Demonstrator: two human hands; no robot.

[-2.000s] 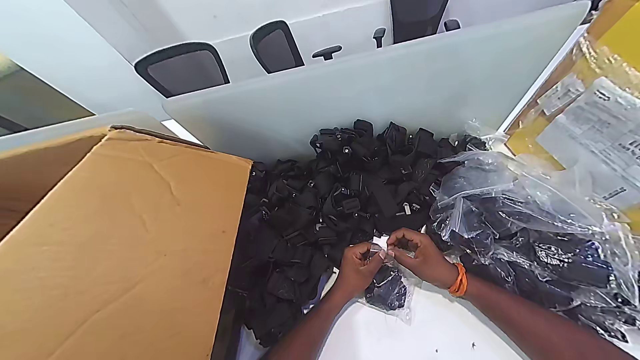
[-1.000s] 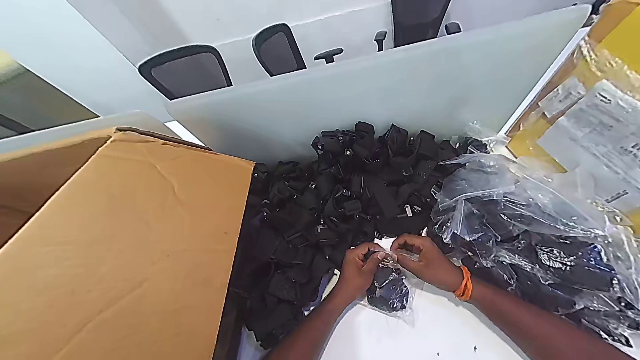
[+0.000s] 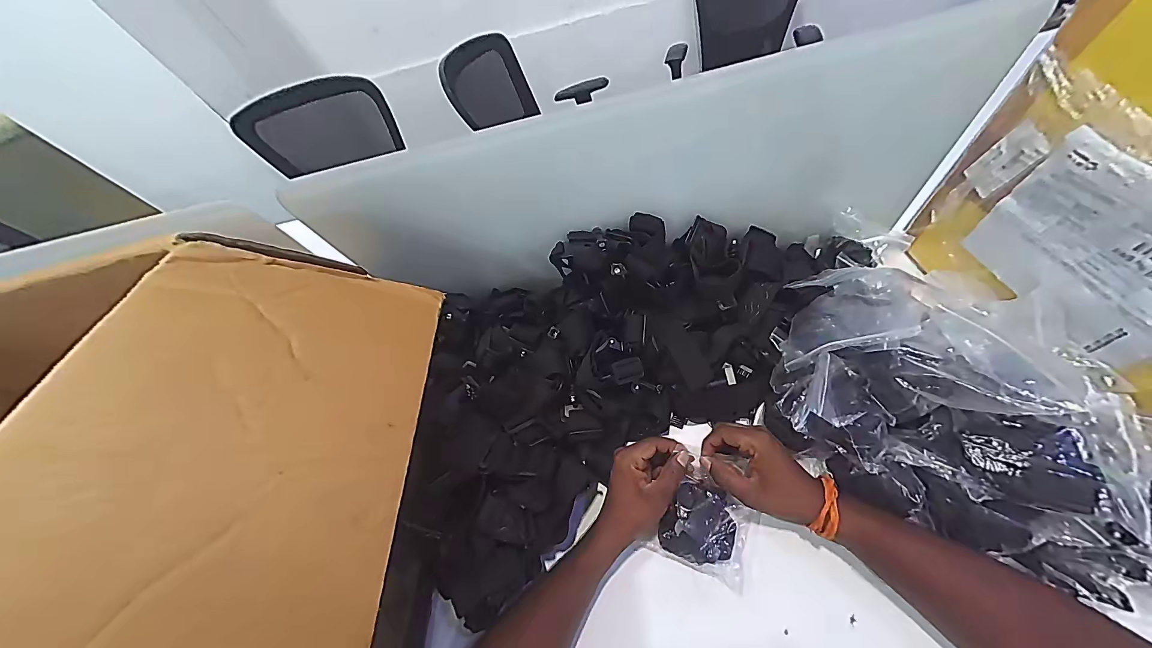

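My left hand (image 3: 646,481) and my right hand (image 3: 756,470) meet over the white table, fingertips pinching the top edge of a small clear plastic bag (image 3: 738,549). Inside the bag lies a dark folded item (image 3: 697,524), which hangs or rests just below my fingers. An orange band circles my right wrist. Behind my hands spreads a large heap of black strap-like fabric pieces (image 3: 540,387), some with small metal or pale parts. To the right of my right hand are clear plastic bags (image 3: 900,387) holding more dark items.
A large open cardboard box (image 3: 234,432) fills the left side. At the upper right stands a box with yellow surfaces and papers (image 3: 1080,216) under clear tape or film. A frosted partition (image 3: 648,162) runs behind the heap, with mesh-backed chairs (image 3: 319,126) beyond it.
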